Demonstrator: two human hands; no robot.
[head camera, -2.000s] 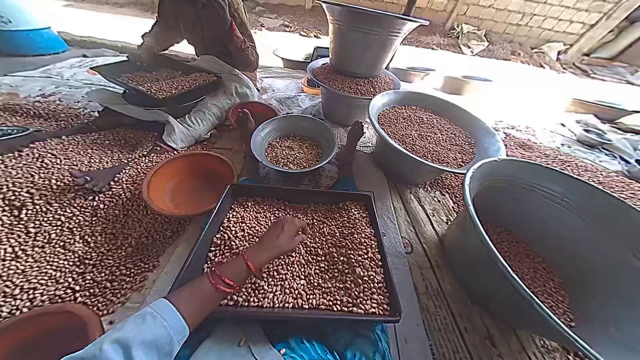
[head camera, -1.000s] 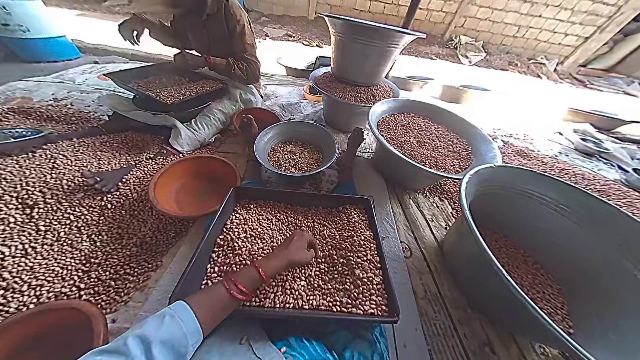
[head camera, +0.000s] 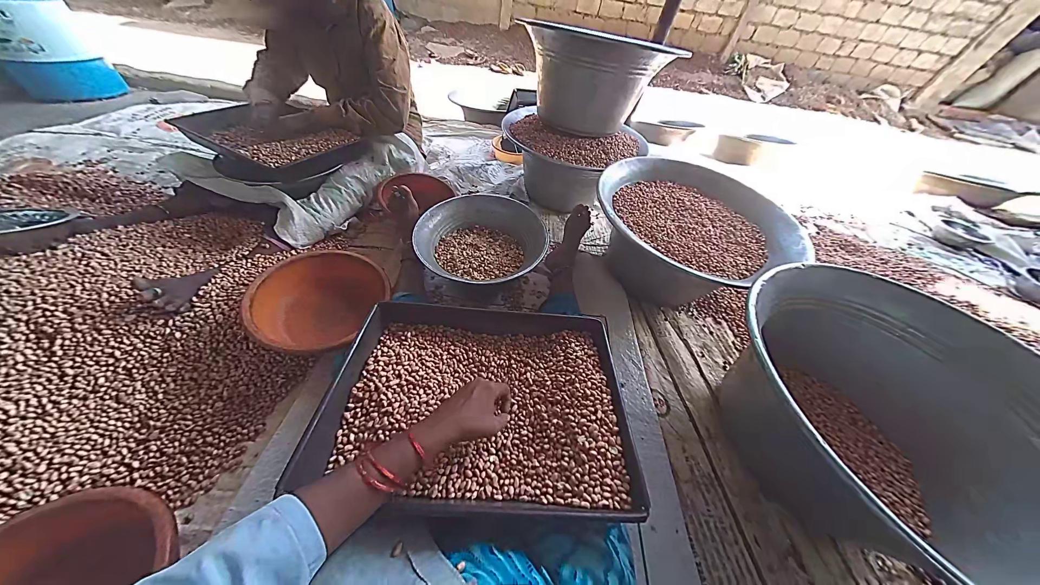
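My left hand (head camera: 479, 409) is over the middle of a dark rectangular metal tray (head camera: 638, 455), touching or just above a layer of shelled peanuts (head camera: 544, 439). Its fingers are curled, and I cannot tell whether anything is between them. Red bangles circle the wrist below a light blue sleeve. The tray rests across my lap, above blue patterned cloth. Beyond its far edge stands a metal bowl (head camera: 532, 227) with some peanuts inside. An orange clay bowl (head camera: 317, 301) is at the tray's far left corner. My right hand is not in view.
A peanut heap (head camera: 138, 374) spreads at left, with another person's hand or foot (head camera: 175, 291) on it. A reddish bowl (head camera: 89, 540) sits near left. Large metal basins (head camera: 764, 341), (head camera: 626, 211) hold peanuts at right. A co-worker (head camera: 357, 81) bends over another tray (head camera: 203, 134).
My left hand has moved a little right and nearer over the peanuts since the earliest frame. The co-worker's hand, raised one second ago, is now down at the other tray.
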